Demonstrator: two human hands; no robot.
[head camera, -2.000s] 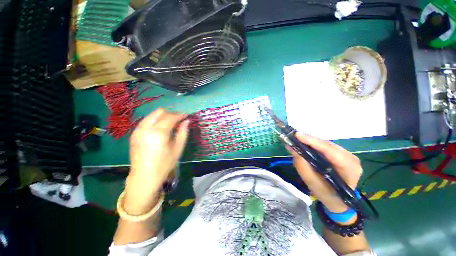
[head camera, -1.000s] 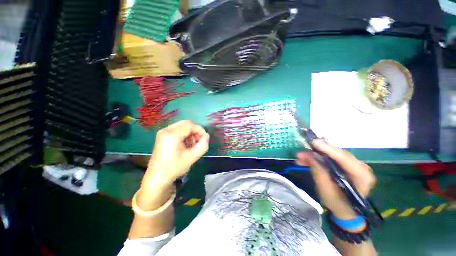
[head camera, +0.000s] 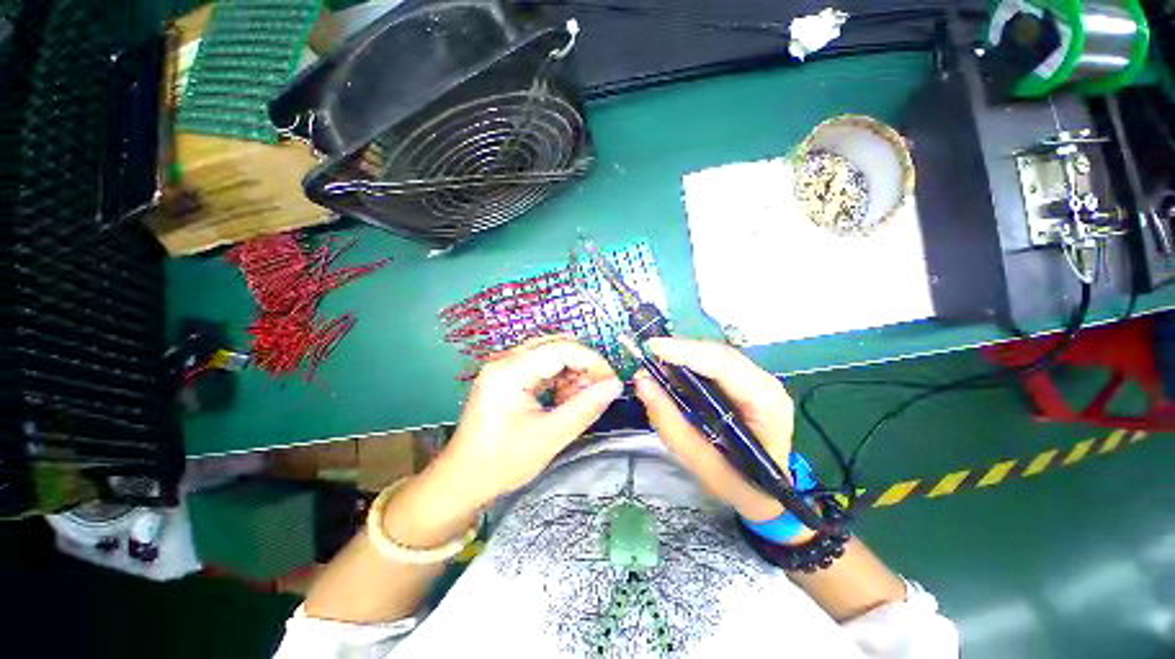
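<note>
The PCB panel (head camera: 629, 273) lies flat near the front edge of the green mat, with red lead wires fanning from its left side. My right hand (head camera: 722, 412) holds the black soldering iron (head camera: 702, 399), its metal tip pointing up and left over the panel. My left hand (head camera: 535, 412) is at the panel's front edge, close to my right hand. Its thumb and fingertips are pinched together, with small dark red lead wires (head camera: 557, 386) inside the curled fingers. My left hand covers the panel's lower part.
A loose red wire pile (head camera: 286, 303) lies at left. The fume extractor fan (head camera: 451, 142), carton (head camera: 232, 193) and green PCB panels (head camera: 249, 67) are behind. At right are a white sheet (head camera: 799, 290), a round tub (head camera: 889, 167), a silver mechanism (head camera: 1067, 193) and a solder spool (head camera: 1082, 39).
My left hand has moved right to the panel's front edge. My right hand with the iron has moved left, and the two hands are now close together. The camera view has also shifted.
</note>
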